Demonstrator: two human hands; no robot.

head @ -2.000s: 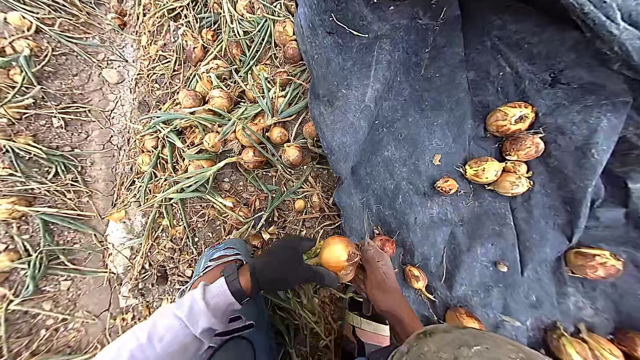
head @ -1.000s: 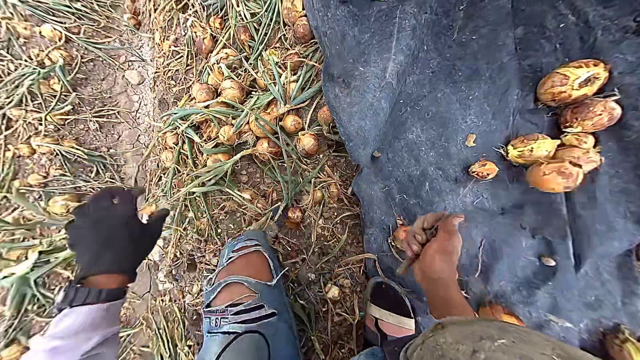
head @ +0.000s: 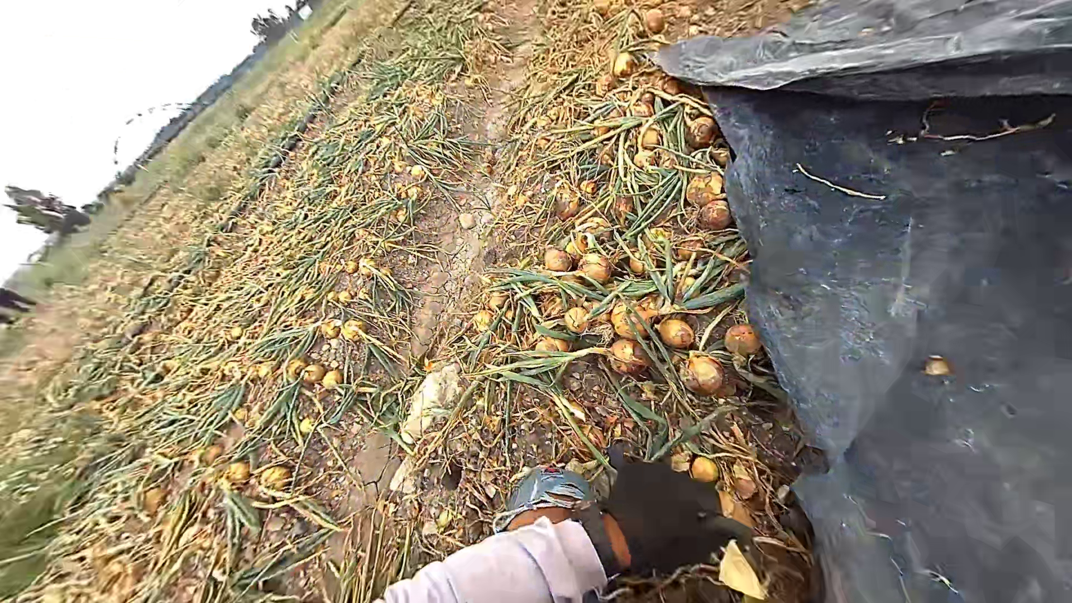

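Observation:
My left hand (head: pixel 670 515), in a black glove, reaches low over the soil at the bottom centre, beside the edge of the dark plastic sheet (head: pixel 938 276). Its fingers are blurred, and whether they hold anything does not show. A small onion (head: pixel 704 469) lies just beyond the glove, and a pale dry leaf (head: pixel 741 571) is close to the fingertips. Farther up, onions (head: pixel 702 373) with green and dry tops lie in a row along the sheet. My right hand is out of view.
More onions (head: pixel 314 373) lie among fallen tops across the rows at left. A pale stone (head: pixel 431 404) sits on the cracked soil strip between rows. One small onion piece (head: pixel 937 366) and dry stalks lie on the sheet. My knee in torn jeans (head: pixel 548 490) is beside the wrist.
Two seconds ago both hands were at an onion; one second ago my left hand was out at the left without it. Now it is beside the sheet's edge. The view has swung up and left.

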